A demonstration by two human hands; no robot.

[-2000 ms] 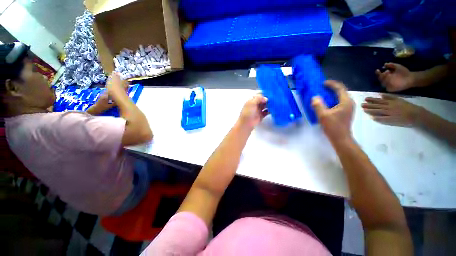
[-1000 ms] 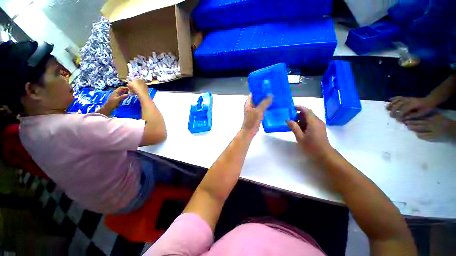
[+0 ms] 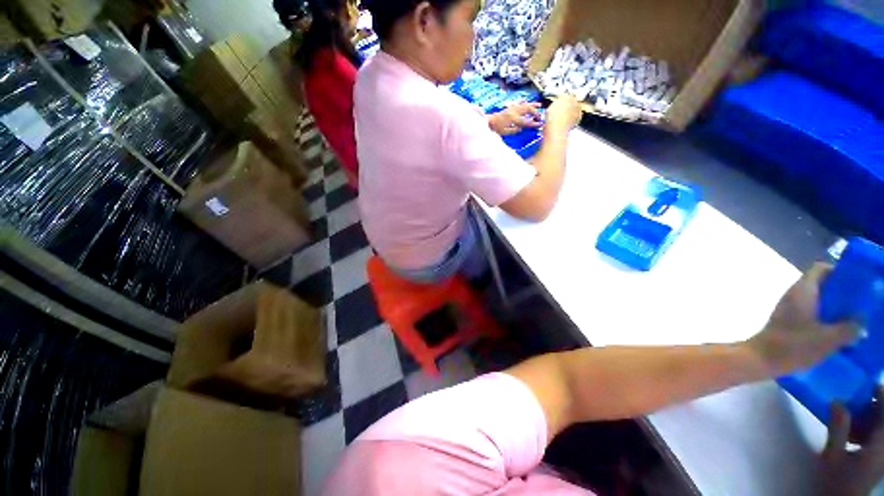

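My left hand [image 3: 805, 325] holds a dark blue nested tray stack [image 3: 841, 383] near the right edge of the picture, above the table. The stack is blurred and partly cut off by the edge. My right hand [image 3: 853, 450] is at the lower right corner, blurred and cut off, with fingertips close to the stack's lower end; its grip is unclear. A single shiny blue blister tray [image 3: 635, 240] lies on the white table [image 3: 582, 281], left of my left hand, its hollows facing up.
A neighbouring worker [image 3: 426, 165] sits on a red stool [image 3: 426, 310] with hands at laid-out blue trays [image 3: 494, 95]. An open carton [image 3: 669, 48] holds white pieces [image 3: 611, 82]. Bulk blue bundles [image 3: 805, 126] stand behind. Cartons [image 3: 252, 339] stand on the checkered floor at left.
The view has swung left, so the table and my hands appear further right. My left hand still holds the stack. The separate stack at the right has left the picture.
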